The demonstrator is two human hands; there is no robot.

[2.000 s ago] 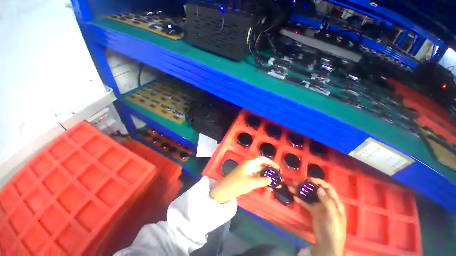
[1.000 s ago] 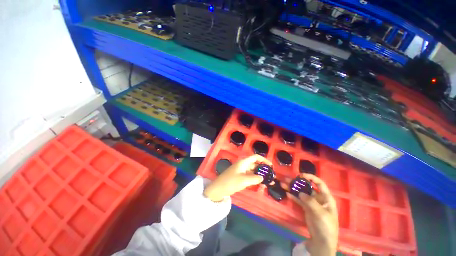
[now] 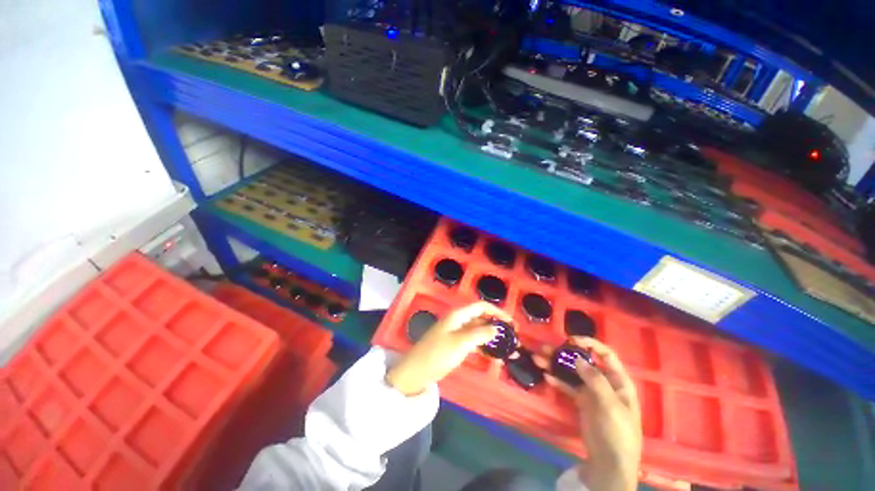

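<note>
My left hand point(image 3: 449, 347) holds a round black unit point(image 3: 499, 339) by its edge, its screen lit with white-purple marks. My right hand point(image 3: 606, 403) holds another round black unit point(image 3: 572, 363), also lit with purple-white marks, with a finger over its face. Both are above an orange-red compartment tray point(image 3: 679, 403) on the lower shelf. A dark round unit point(image 3: 524, 371) lies between the hands, tilted; whether it rests in a pocket I cannot tell. Several dark discs point(image 3: 536, 307) sit in the left pockets of the tray; pockets at the right are bare.
Stacked bare-pocket trays point(image 3: 134, 369) stand at the left. A blue shelf beam point(image 3: 403, 182) with a white label point(image 3: 695, 288) crosses above the tray. A black box point(image 3: 384, 72), cables and small parts point(image 3: 576, 153) lie on the middle shelf. A tan board point(image 3: 283, 201) lies at the lower left.
The camera view has shifted, so the shelves and trays appear slightly farther left. Both hands still hold their lit units; a right finger now lies over its unit's face.
</note>
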